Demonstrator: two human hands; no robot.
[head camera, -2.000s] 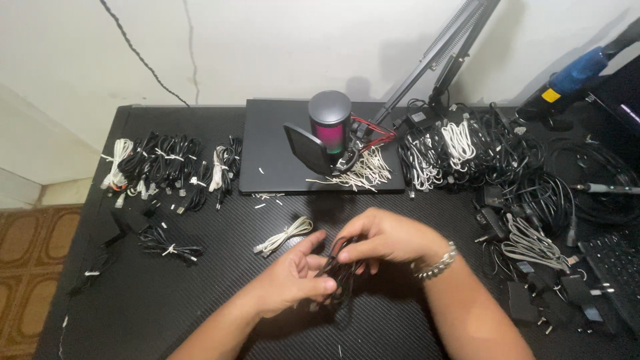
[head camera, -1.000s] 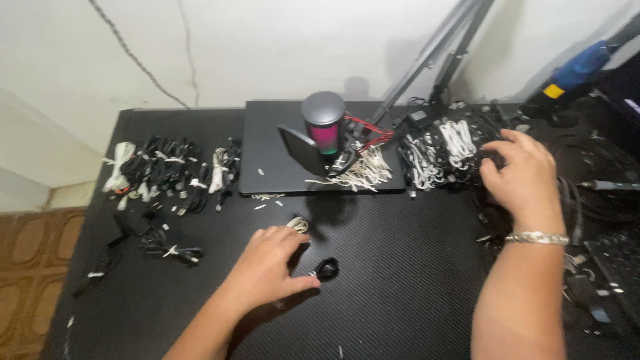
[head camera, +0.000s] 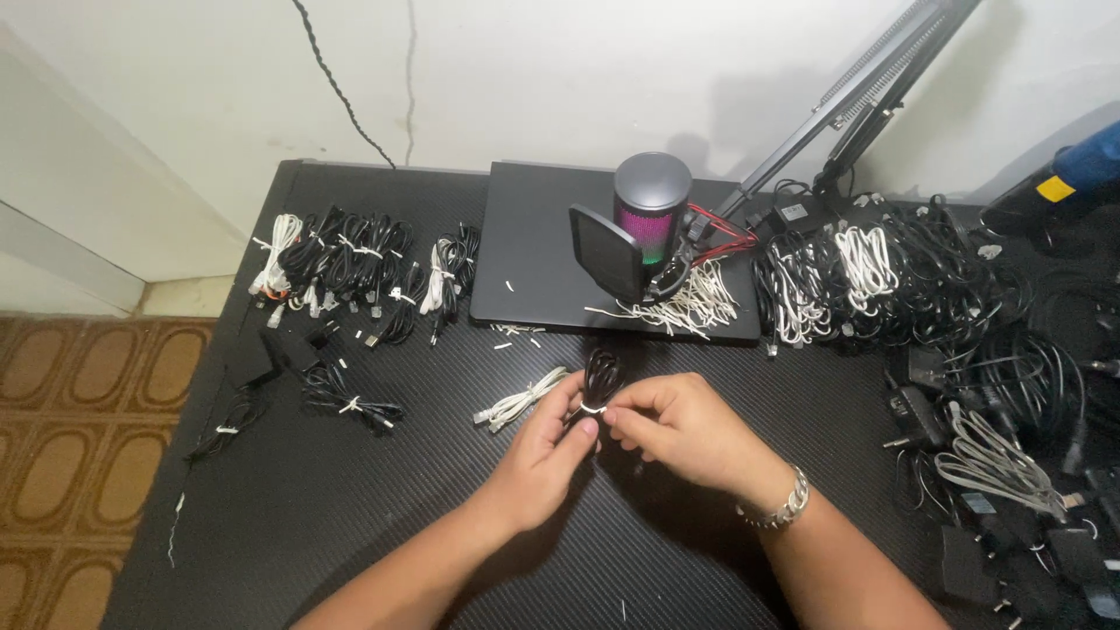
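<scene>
A coiled black cable (head camera: 602, 374) stands between my hands with a white tie around its middle. My left hand (head camera: 547, 442) holds the coil from the left, thumb below the tie. The fingertips of my right hand (head camera: 669, 424) pinch at the tie's right side. Just behind my left hand lies a tied bundle of white cable (head camera: 522, 401) on the black textured desk (head camera: 420, 516). A heap of short white ties (head camera: 696, 302) rests on a flat black laptop-like case (head camera: 542, 236), beneath a microphone (head camera: 652, 197) with a pop filter (head camera: 605, 252).
Tied cable bundles (head camera: 359, 249) line the desk's back left; another black bundle (head camera: 350, 402) lies nearer. Heaped black and white cables (head camera: 866, 271) fill the back right, with a loose grey cable (head camera: 997, 459) and power adapters (head camera: 910, 411) nearer. A microphone arm (head camera: 814, 122) rises behind.
My right hand has come back from the cable heap at the right to the black coil. My left hand has lifted that coil off the desk, and a white tie now shows around it.
</scene>
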